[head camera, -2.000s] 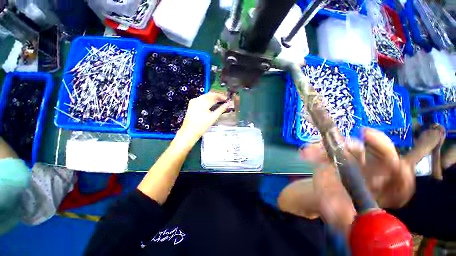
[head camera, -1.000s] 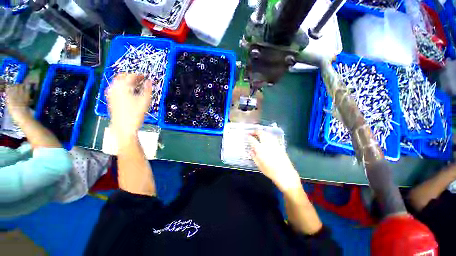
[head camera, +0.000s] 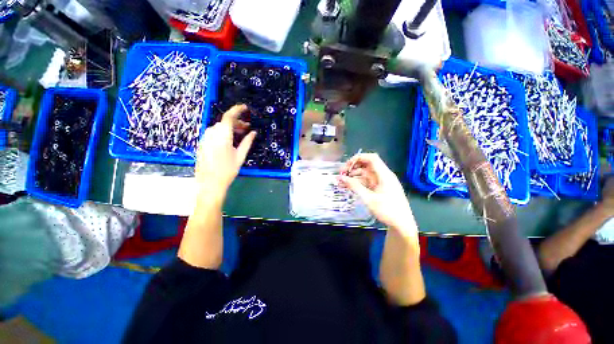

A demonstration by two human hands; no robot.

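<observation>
My left hand (head camera: 222,151) is over the blue bin of small black fittings (head camera: 273,144), fingers apart, thumb out to the right; whether a small part is between its fingers cannot be told. My right hand (head camera: 380,191) is above the right side of the clear plastic box (head camera: 303,201), which holds tiny silver pins. Its thumb and fingertips are pinched together, seemingly on something tiny that I cannot make out. The press fixture (head camera: 324,132), a small metal block, sits on a tan plate under the dark press head (head camera: 347,70).
A bin of silver rods (head camera: 168,101) stands left of the fittings. The taped press lever (head camera: 471,158) runs down to its red knob (head camera: 542,322). Bins of silver rods with dark ends (head camera: 481,121) stand at right. People sit on both sides, a sleeve (head camera: 30,235) at left.
My left hand has moved right from the rod bin to the fittings bin. My right hand, on the lever earlier, has come to the clear box and now lifts slightly with pinched fingers.
</observation>
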